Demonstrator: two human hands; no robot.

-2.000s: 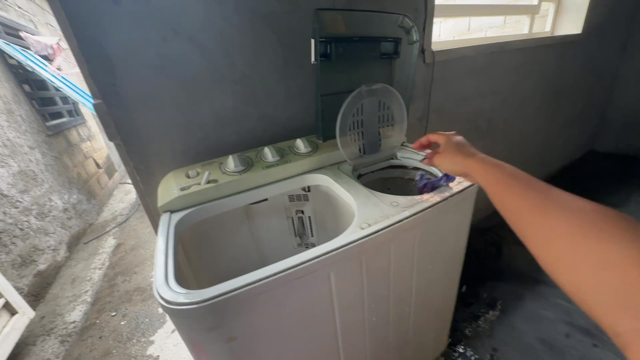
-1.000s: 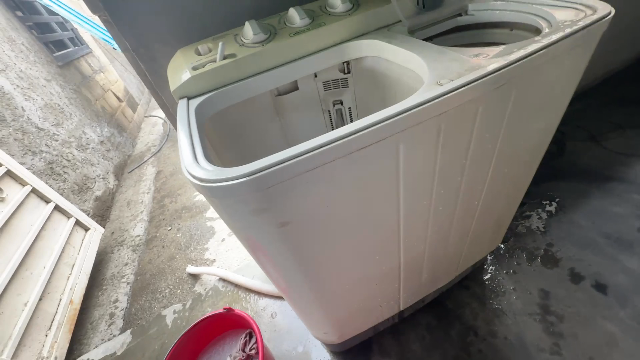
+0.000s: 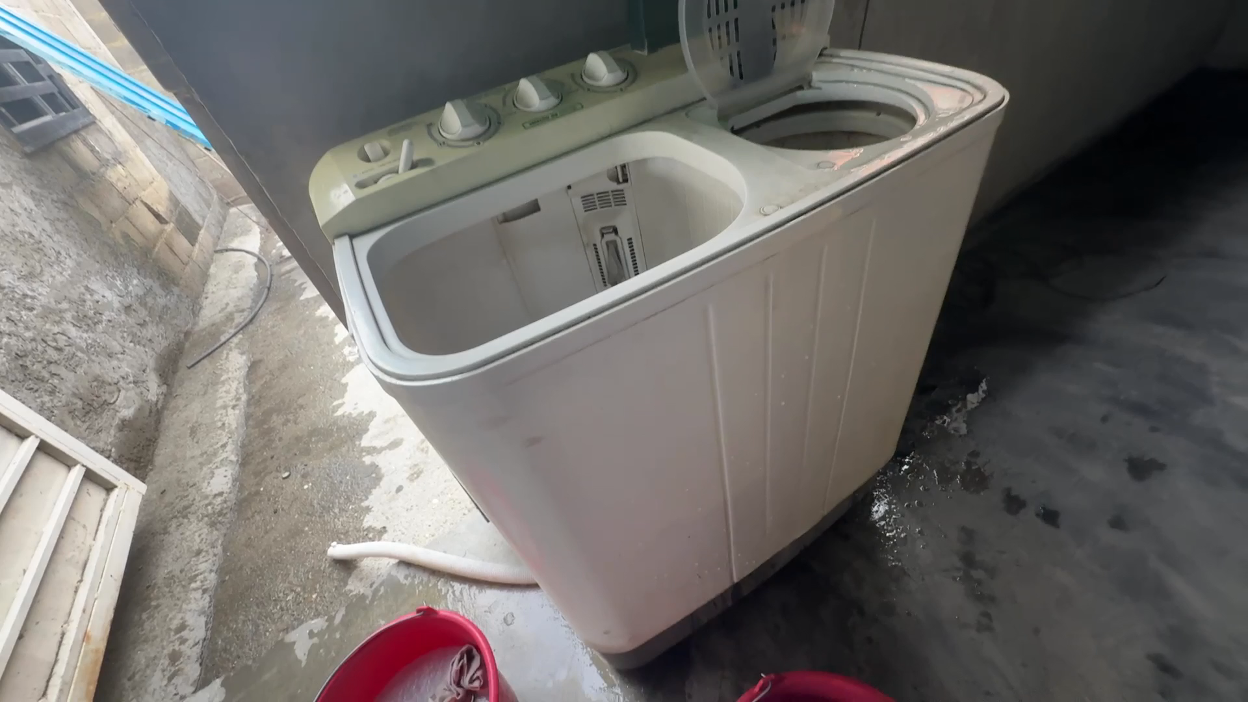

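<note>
Neither of my hands shows in the head view now. A white twin-tub washing machine (image 3: 624, 429) stands in the middle. Its rectangular wash tub (image 3: 468, 283) is uncovered, and the inside of the tub shows. At the right, the round spin tub opening (image 3: 829, 125) has its clear slotted lid (image 3: 756, 49) raised. Three white knobs, the middle one (image 3: 536, 95) among them, sit on the pale green control panel (image 3: 507, 127). At the bottom edge a red bucket (image 3: 390, 648) holds cloudy liquid and a crumpled cloth (image 3: 462, 675).
Part of a second red bucket (image 3: 814, 688) shows at the bottom right. A white drain hose (image 3: 434, 559) lies on the wet floor left of the machine. A white metal gate (image 3: 58, 546) stands at far left. Water patches (image 3: 887, 517) lie on the dark floor.
Two seconds ago a hand reached to the spin tub, near a purple cloth; both are out of view now. The view has tilted down, and the buckets show.
</note>
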